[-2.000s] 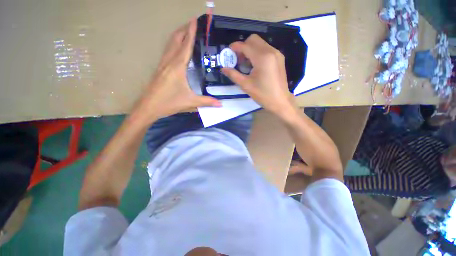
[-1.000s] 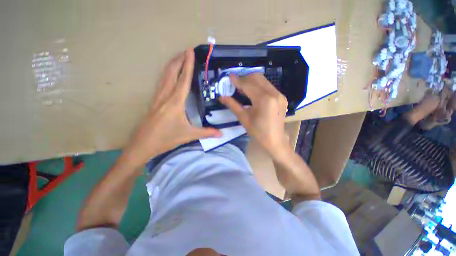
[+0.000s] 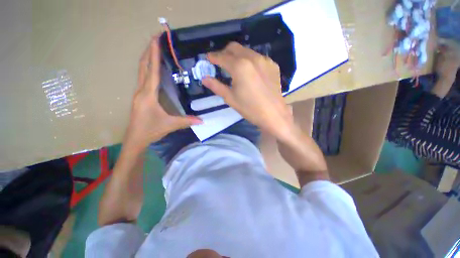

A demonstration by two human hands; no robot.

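A black housing (image 3: 227, 31) lies open side up on the white work pad (image 3: 319, 38), tilted slightly on the bench. My left hand (image 3: 151, 103) holds the housing's left end, fingers behind its outer edge and thumb at the near corner. My right hand (image 3: 244, 80) reaches inside and grips a round silver-white motor (image 3: 204, 69) between thumb and forefinger, near the left end. Red lead wires (image 3: 173, 48) run over the far edge to a small white connector (image 3: 162, 20). The underside of the motor is hidden.
A motor pile (image 3: 411, 30) with reddish wires lies at the bench's far right, beside a blue box (image 3: 447, 22). An open carton (image 3: 360, 126) holding black housings (image 3: 329, 123) stands below the bench edge. Another person's striped sleeve (image 3: 428, 121) is at right; a red stool frame (image 3: 91, 174) is at lower left.
The housing and both hands appear further left and tilted in the view, which has itself shifted. My right hand stays on the motor. More of the carton's contents shows.
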